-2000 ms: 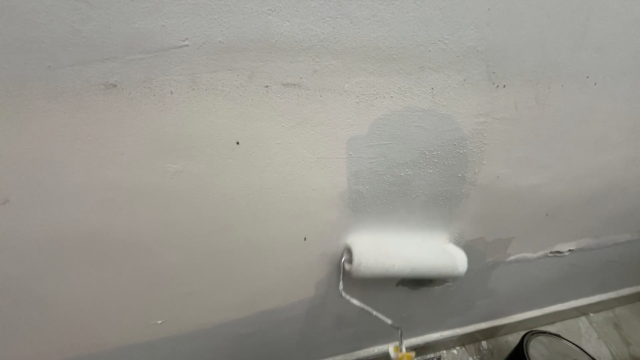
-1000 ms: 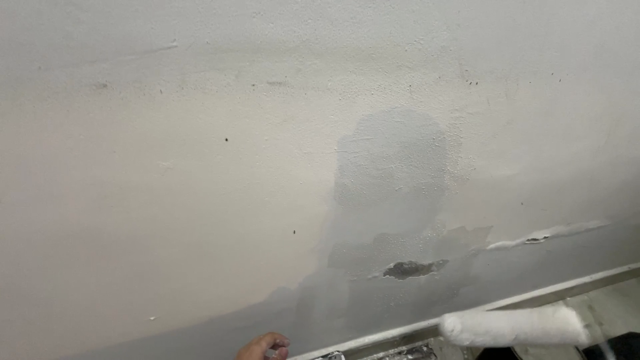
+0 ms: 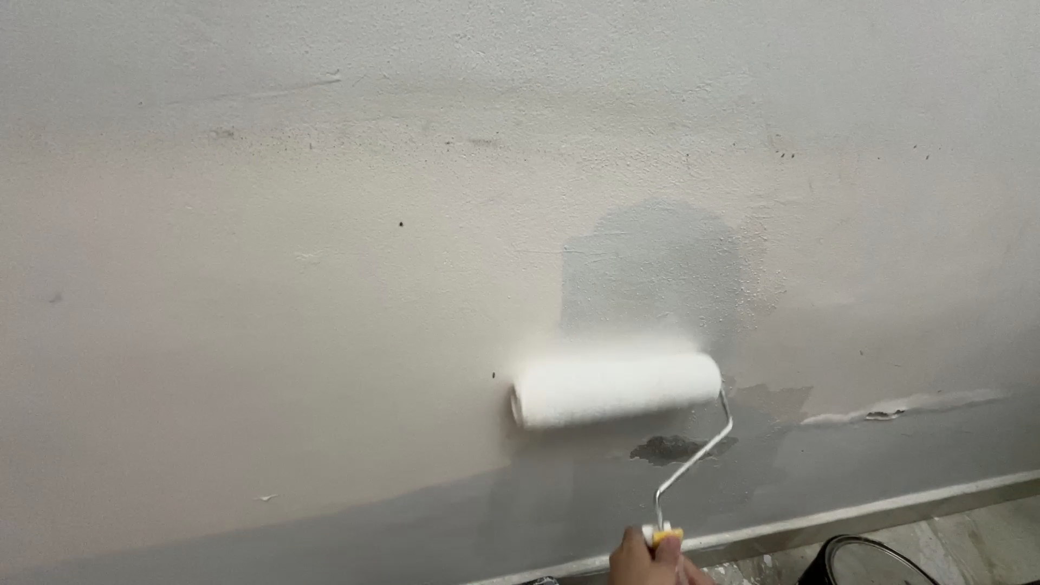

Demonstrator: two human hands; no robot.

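Observation:
My right hand (image 3: 650, 562), partly cut off by the bottom edge, grips the white and yellow handle of a paint roller (image 3: 621, 390). The white roller cover lies nearly level against the wall (image 3: 325, 325), and its bent metal frame runs from the cover's right end down to the hand. Above the cover shows a rounded, damp-looking grey patch (image 3: 658, 260). Just under it is a dark chipped spot (image 3: 670, 448) in the wall's grey lower band. My left hand is out of view.
A black-rimmed round container (image 3: 865, 561) stands on the floor at the lower right. The pale baseboard (image 3: 821, 520) slants up to the right. Above it, a raised crack of peeling paint (image 3: 902, 406) crosses the wall, and small dark specks dot the surface.
The roller was low at the right, off the wall patch, one second ago; now it is back below the grey patch. Its frame has switched from the left end to the right since two seconds ago.

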